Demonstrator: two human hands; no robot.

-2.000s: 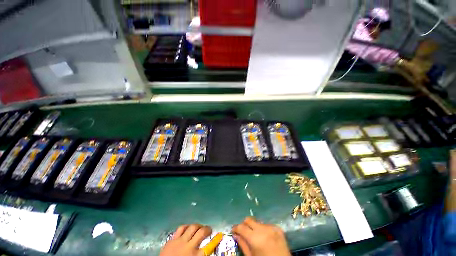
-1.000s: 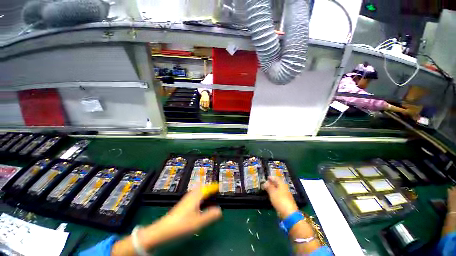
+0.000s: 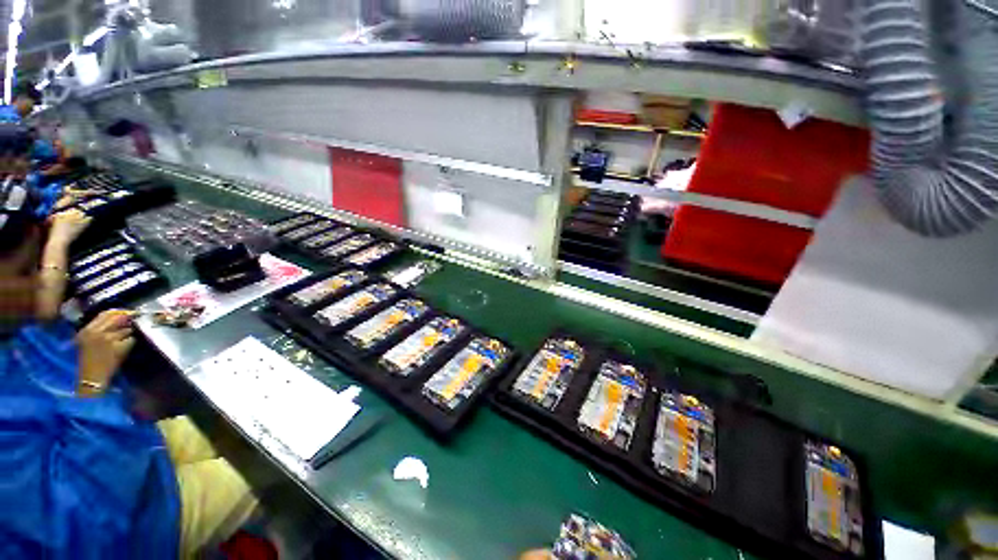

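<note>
A phone assembly (image 3: 589, 540) shows at the bottom edge, its lower part cut off. A small bit of my left hand (image 3: 536, 555) shows against its left side, apparently holding it; the rest is out of the picture. My right hand is not in view. The near black phone tray (image 3: 755, 498) holds phone assemblies with orange strips: three on the left, then an empty slot, then one (image 3: 832, 498) at the right end.
A second full phone tray (image 3: 438, 421) lies to the left. Beyond it are a marked white sheet (image 3: 274, 396), a dark stick (image 3: 345, 440) and a white scrap (image 3: 410, 471). A coworker in blue (image 3: 88, 438) sits at far left. A grey-white partition (image 3: 438, 142) runs behind.
The view has swung left. Both hands have left the near tray; its fourth slot is now empty, and a phone assembly is at the bottom edge. The flex pile has left the view.
</note>
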